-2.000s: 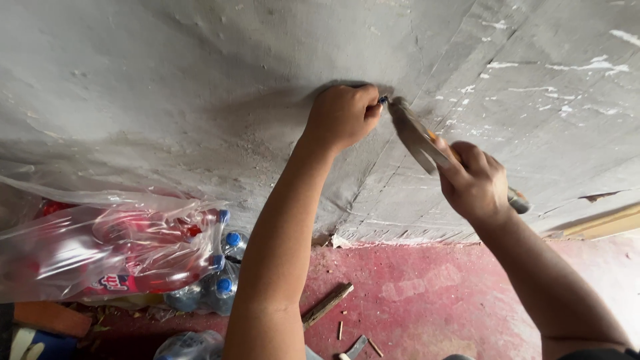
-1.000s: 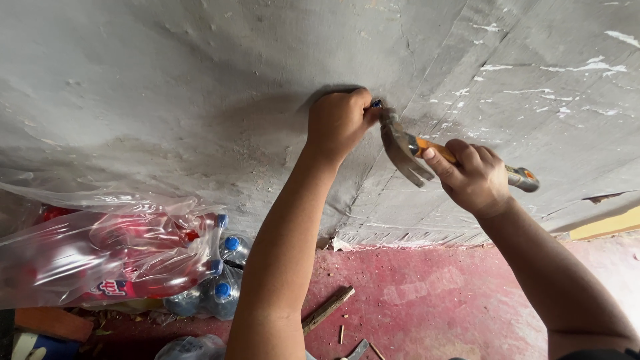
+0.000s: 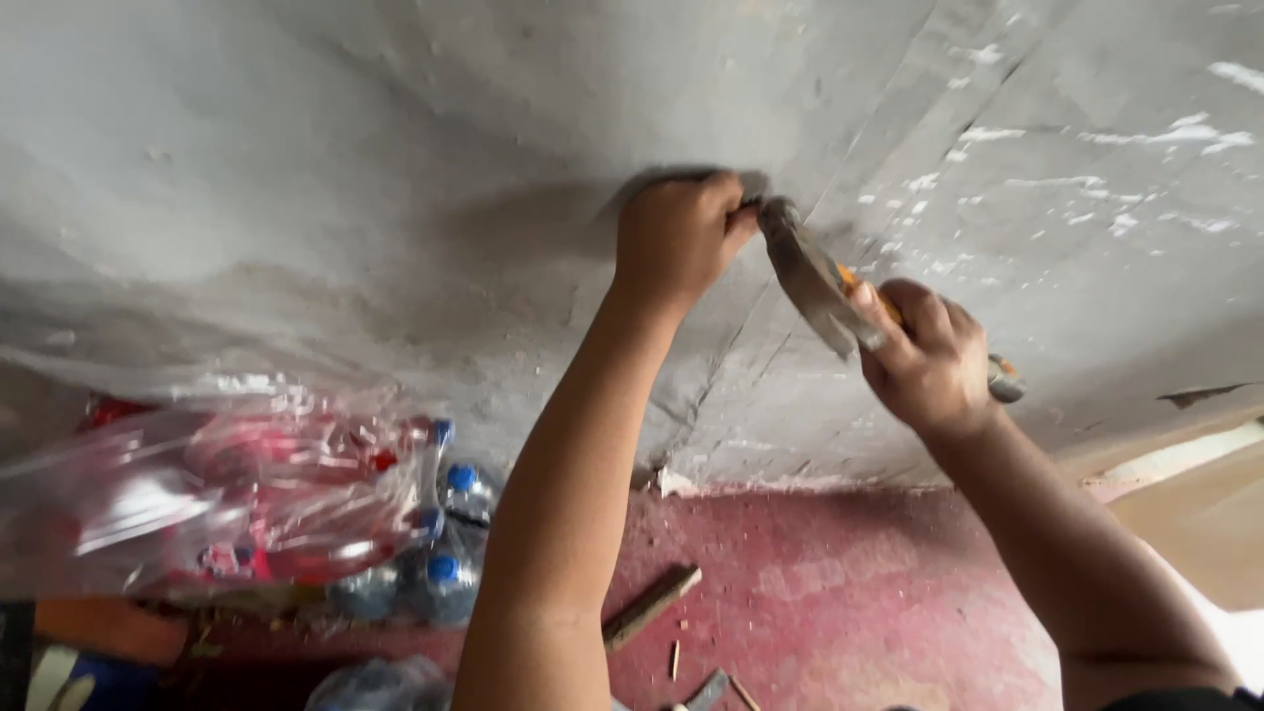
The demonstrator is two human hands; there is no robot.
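Against the grey wall (image 3: 474, 118), my left hand (image 3: 681, 237) pinches a small dark object (image 3: 752, 200), perhaps a nail or plug, between thumb and forefinger. Most of that object is hidden by the fingers and the hammer. My right hand (image 3: 928, 355) grips a claw hammer (image 3: 810, 276) by its orange and dark handle. The hammer's striking face is at the small object, right beside my left fingertips, and its claw points down toward the lower right.
Clear plastic wrap around red bottles (image 3: 267, 484) lies at lower left, next to blue-capped clear bottles (image 3: 464, 494). On the red floor (image 3: 839, 592) are a wooden stick (image 3: 652, 607) and small scraps. White chips mark the wall at upper right.
The hammer in my right hand has changed its tilt, its handle now sloping more steeply down than one second ago. My left hand keeps its place at the wall.
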